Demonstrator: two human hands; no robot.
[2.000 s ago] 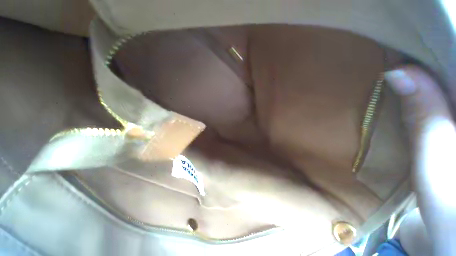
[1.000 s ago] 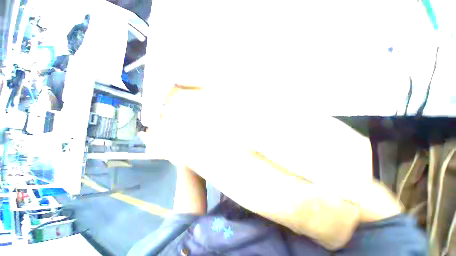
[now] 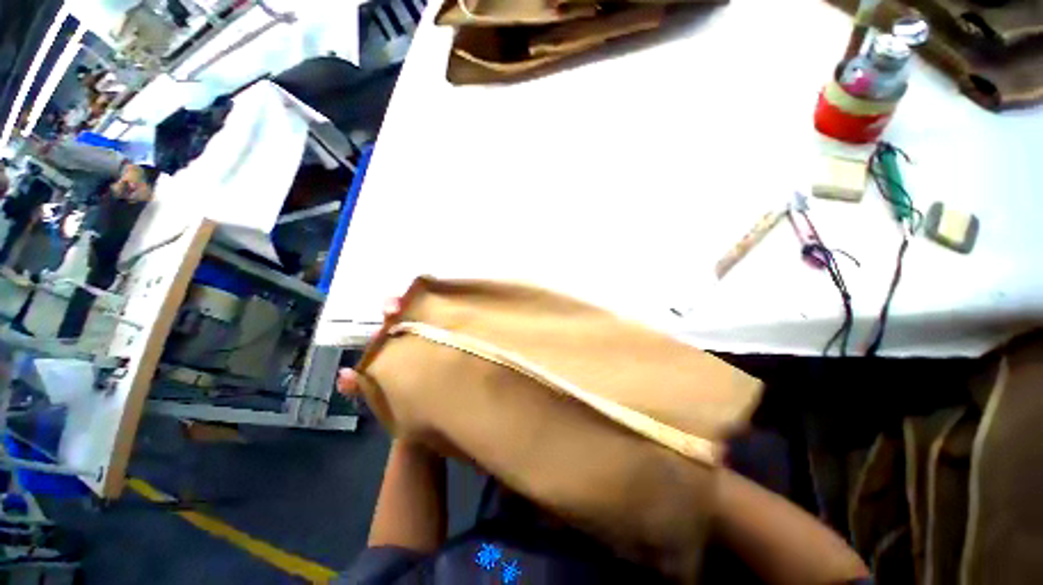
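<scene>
A tan bag body (image 3: 515, 417) is held up in front of my torso, at the front edge of the table, with its closed outer side towards me. A pale piping seam (image 3: 538, 377) runs slantwise across it. My left hand (image 3: 351, 381) is at the bag's left end; only fingertips show around its edge, gripping it, and the rest is hidden by the cloth. My right forearm reaches the bag's lower right corner; the right hand itself is hidden behind the cloth and blurred, so its grip does not show.
The white table (image 3: 549, 183) bears brown bags (image 3: 549, 46), a red-labelled bottle (image 3: 856, 109), small blocks (image 3: 841, 178), a green-handled tool (image 3: 892, 183), pink-handled snips (image 3: 807, 234) and a speckled stick (image 3: 749, 243). More brown bags (image 3: 1001, 457) stand right. A person sits far left.
The bag's open mouth, close to the camera earlier, is out of sight; its outer side now shows, lower and farther away. The glare is gone and the tabletop tools have come into view.
</scene>
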